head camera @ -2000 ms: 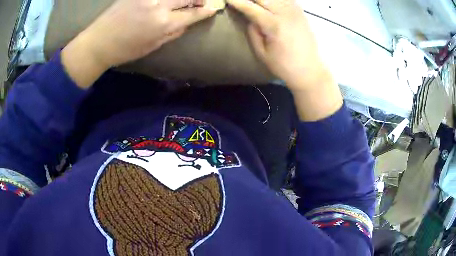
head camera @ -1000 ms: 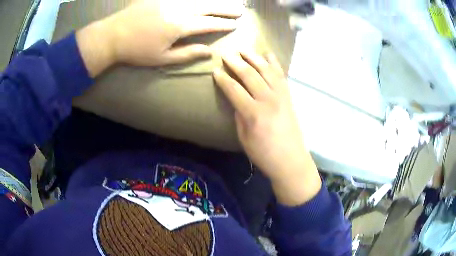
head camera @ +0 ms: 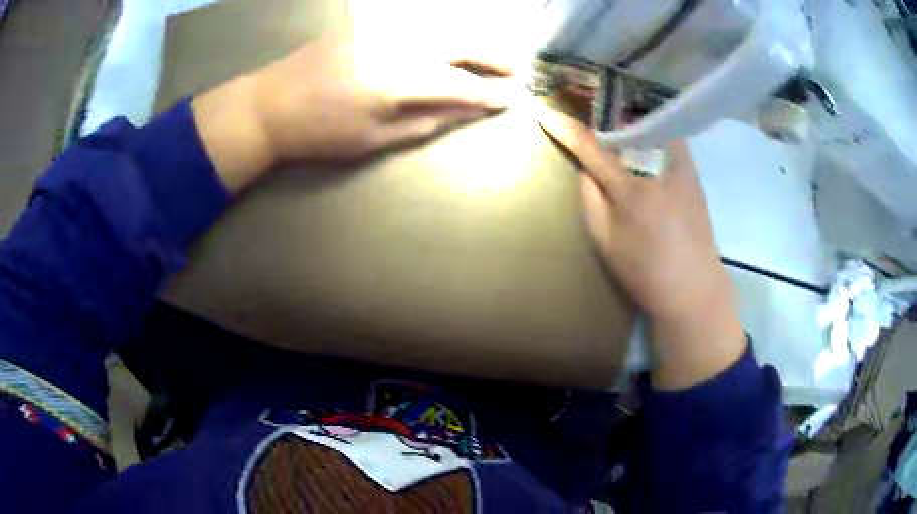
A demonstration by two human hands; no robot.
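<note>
The khaki-brown trouser panel (head camera: 432, 271) lies over the table's front edge, its curved lower edge towards my body. My left hand (head camera: 342, 105) lies flat on its upper part, fingers pointing right; its upper side is washed out by the lamp glare. My right hand (head camera: 644, 216) rests at the panel's right side, fingertips close to the needle area. The sewing machine head (head camera: 694, 60) stands just above my right hand. The presser foot and needle cannot be made out in the glare and blur. No pocket piece can be told.
The white machine table (head camera: 769, 221) extends to the right. A crumpled white heap (head camera: 850, 311) lies at its right end. Brown cloth pieces (head camera: 875, 402) lie beyond it at lower right. A small round knob (head camera: 784, 118) shows on the machine's right.
The view has tilted up and the machine head has come into view. Both hands have shifted up to the needle area, the right one further right, with the panel spread flatter below them.
</note>
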